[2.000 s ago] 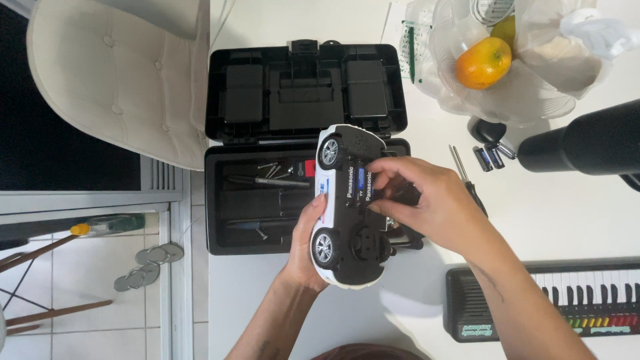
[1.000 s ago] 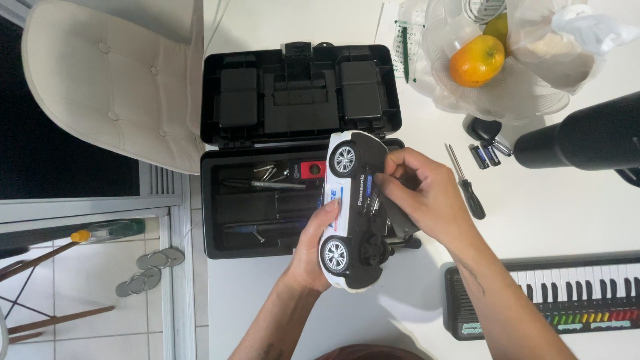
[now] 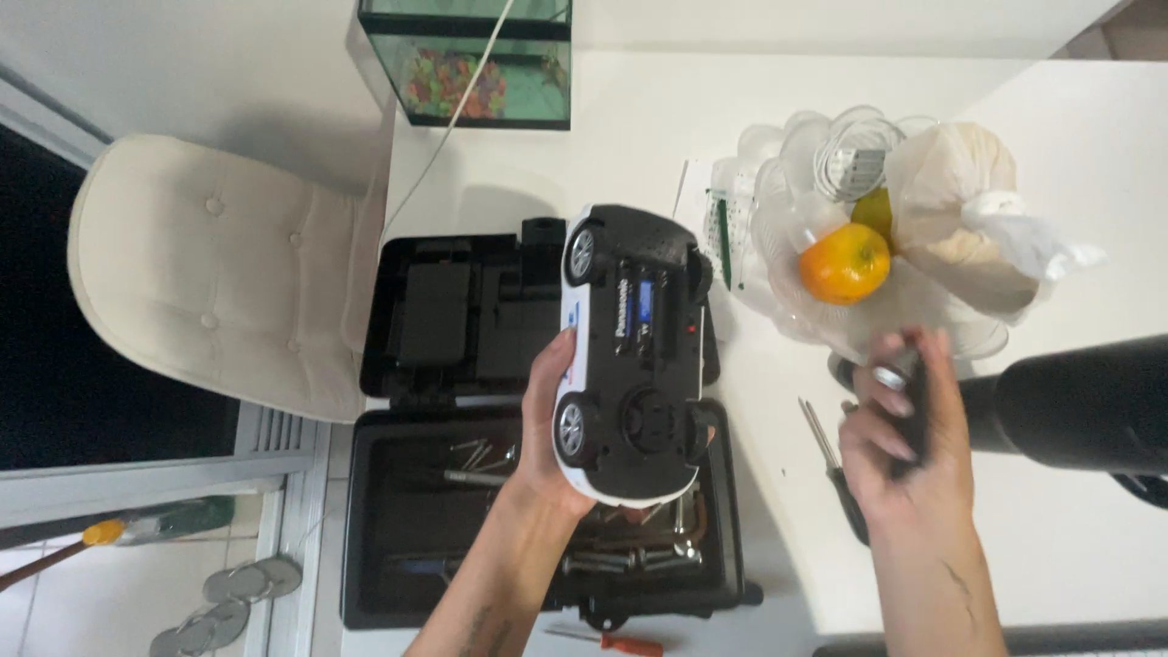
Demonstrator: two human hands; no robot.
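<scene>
My left hand [image 3: 547, 429] grips a white toy car [image 3: 630, 365] by its side, its black underside turned up. Panasonic batteries [image 3: 634, 315] lie in the bay of that underside. On the right, my right hand [image 3: 908, 447] is blurred and holds a dark object [image 3: 912, 411], perhaps a battery cover, and a silver-ended battery [image 3: 887, 376]. A screwdriver with a black handle [image 3: 844, 497] lies on the table just left of this hand.
Below the car stands an open black toolbox [image 3: 365, 520] with bolts and tools. A red-handled screwdriver [image 3: 630, 644] lies at its near edge. Top right are a glass fruit bowl [image 3: 776, 219] and an orange fruit [image 3: 844, 263]; a black bottle [image 3: 1086, 401] is at right, a fish tank [image 3: 488, 78] at top.
My right hand has left the car's underside and moved right, towards the black bottle. My left hand still holds the car. The view has shifted, bringing the fish tank in.
</scene>
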